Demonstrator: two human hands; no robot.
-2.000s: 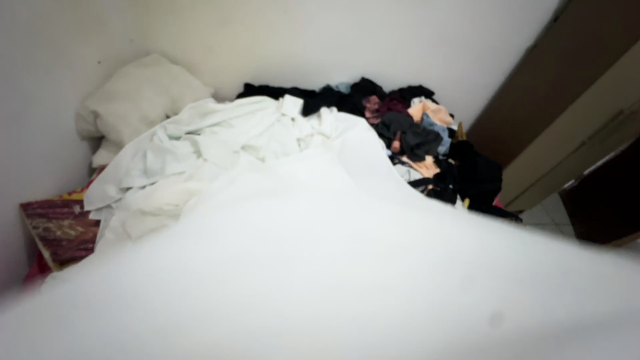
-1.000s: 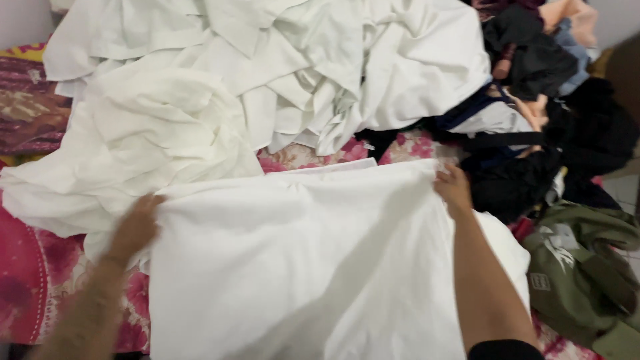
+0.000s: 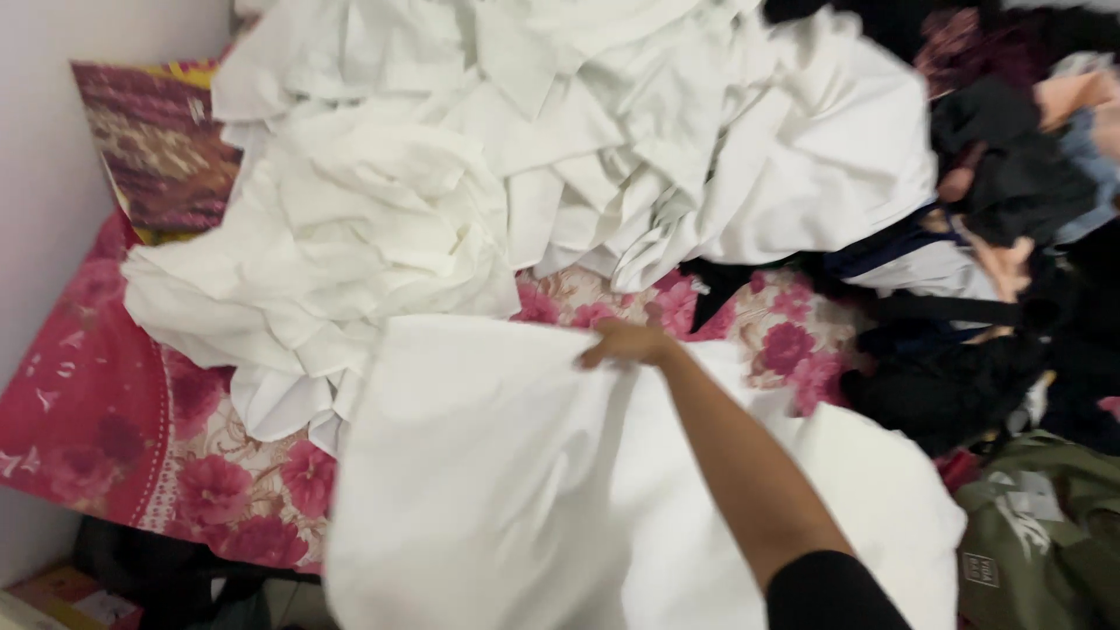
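Note:
A white cloth (image 3: 490,472) lies spread over the near part of a surface with a pink floral cover (image 3: 214,481). My right hand (image 3: 626,344) reaches in from the lower right, its fingers closed on the far edge of this cloth near the middle; the hand is slightly blurred. My left hand is out of view. Just beyond the cloth, a crumpled off-white fabric (image 3: 350,219) rests at the left, and a heap of white garments (image 3: 787,157) spreads across the back.
Dark and coloured clothes (image 3: 954,367) are piled along the right, with an olive green garment (image 3: 1041,525) in front of them. A maroon and yellow printed package (image 3: 166,149) leans by the wall (image 3: 44,175) at the left. Boxes (image 3: 70,599) and dark items sit below the left edge.
The white cloth filled the lower view two seconds ago, then lay lower. One second ago both hands were at its far corners; now the left is gone and the right is nearer the edge's middle.

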